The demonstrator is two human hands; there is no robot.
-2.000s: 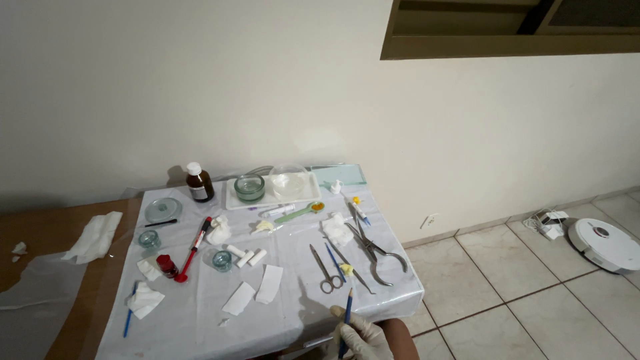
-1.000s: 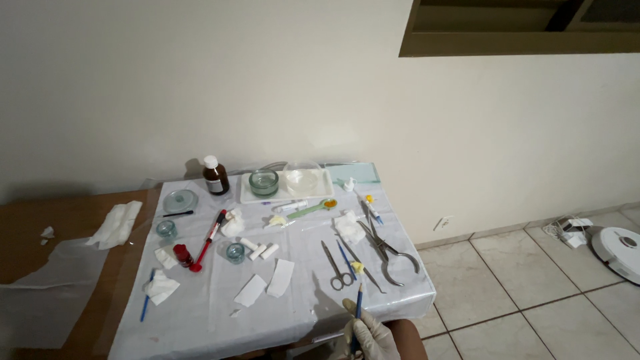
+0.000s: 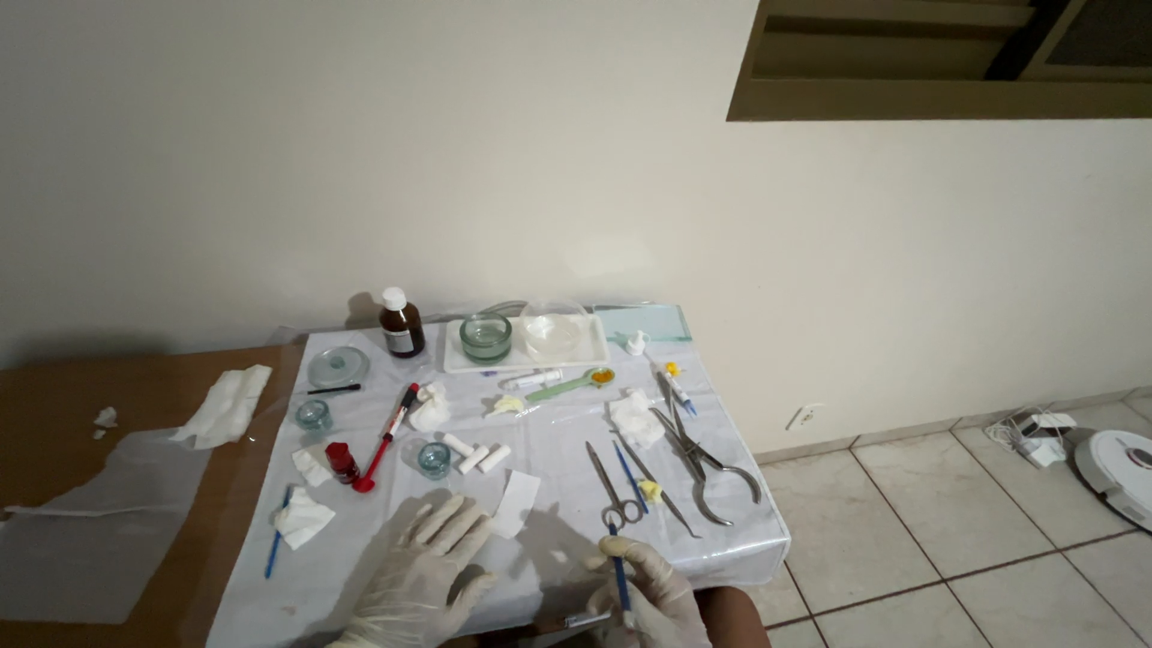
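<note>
Gloved in pale latex, my left hand [image 3: 430,569] is spread palm up over the near part of the table, holding nothing that shows. My right hand [image 3: 650,589], also gloved, grips a thin blue-handled tool [image 3: 620,576] near the table's front edge. Scissors [image 3: 614,486] lie just beyond the right hand, beside a blue stick [image 3: 630,477], a slim metal instrument [image 3: 668,499] and a yellow scrap [image 3: 649,490]. A white paper strip [image 3: 517,504] lies between the hands. White cotton rolls [image 3: 494,458] and a small glass dish [image 3: 434,459] sit beyond the left hand.
Forceps-like metal pliers [image 3: 700,454] lie at the right. Farther back are a brown bottle [image 3: 401,326], a white tray [image 3: 471,366] with bowls, a green spoon [image 3: 558,389] and a glass slab [image 3: 643,322]. A red bottle [image 3: 342,463] stands left. A robot vacuum [image 3: 1116,477] is on the floor.
My left hand has come into view over the table, and one of two paper strips no longer shows. The right hand still holds the blue-handled tool.
</note>
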